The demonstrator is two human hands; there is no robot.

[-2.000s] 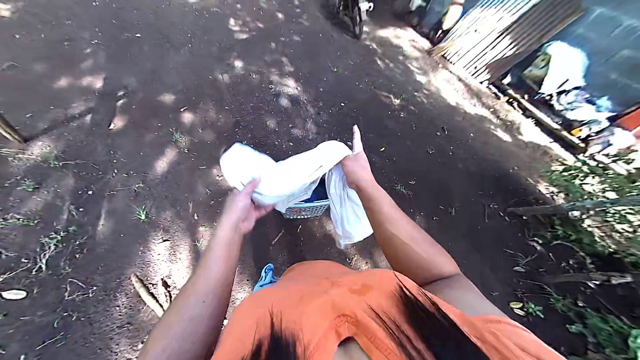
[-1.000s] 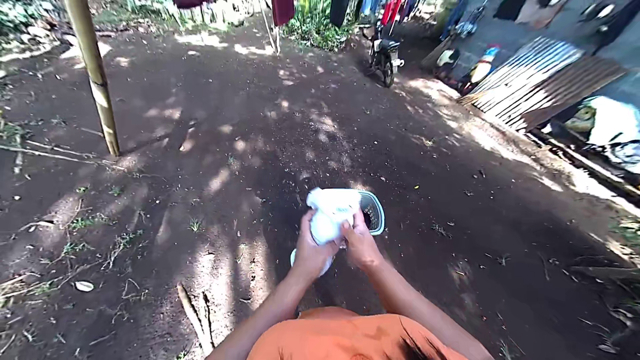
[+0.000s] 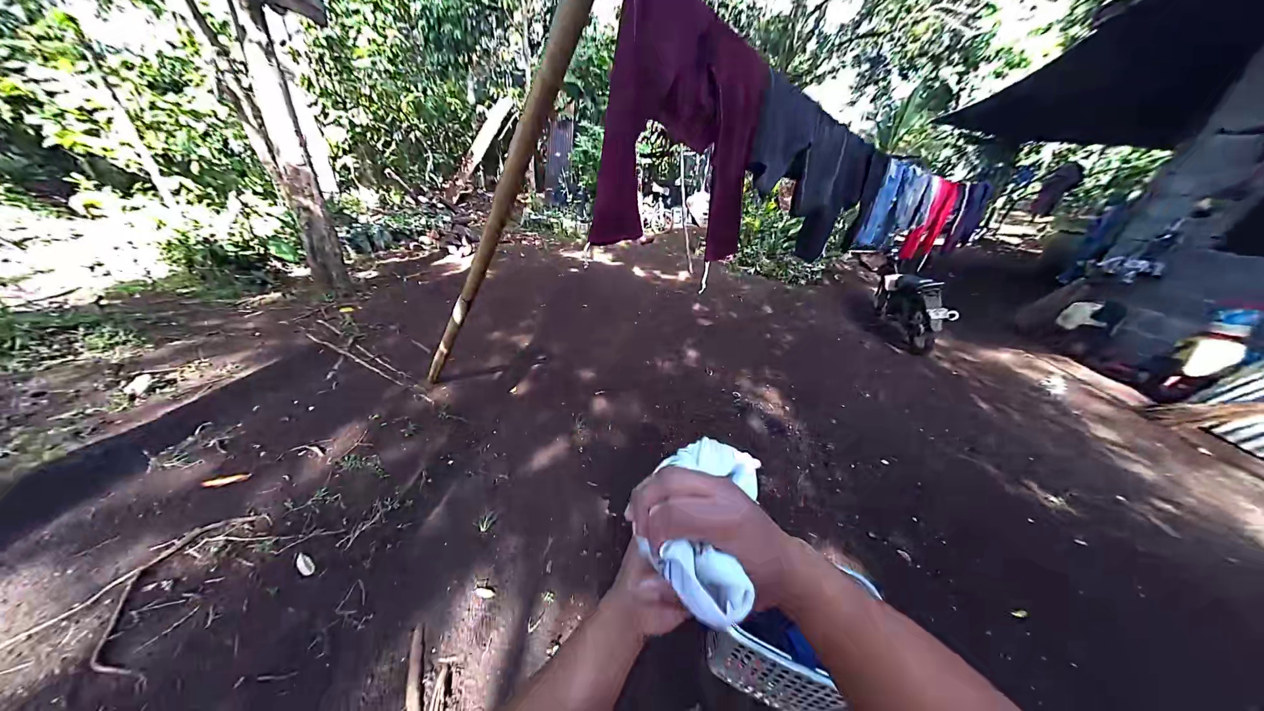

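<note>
A white cloth [image 3: 706, 583] is bunched and twisted between my two hands, above the ground. My right hand [image 3: 716, 523] grips it from above, its fingers wrapped over the middle. Lower and to the left, my left hand [image 3: 647, 592] closes on the same cloth, partly hidden behind it and the right hand. Below them is a light plastic laundry basket [image 3: 765, 671] with a perforated side, holding dark blue fabric [image 3: 790, 632]. My right forearm covers part of the basket.
A slanting bamboo pole [image 3: 504, 197] stands ahead to the left. Maroon trousers [image 3: 681, 109] and other clothes hang on a line beyond. A parked motorcycle [image 3: 908, 301] is at the right, near a block wall [image 3: 1175, 286]. Sticks [image 3: 415, 667] lie on the dirt ground.
The white cloth was spread between my hands two seconds ago; now it is bunched and twisted, with my hands close together. The view has tilted up toward the clothesline.
</note>
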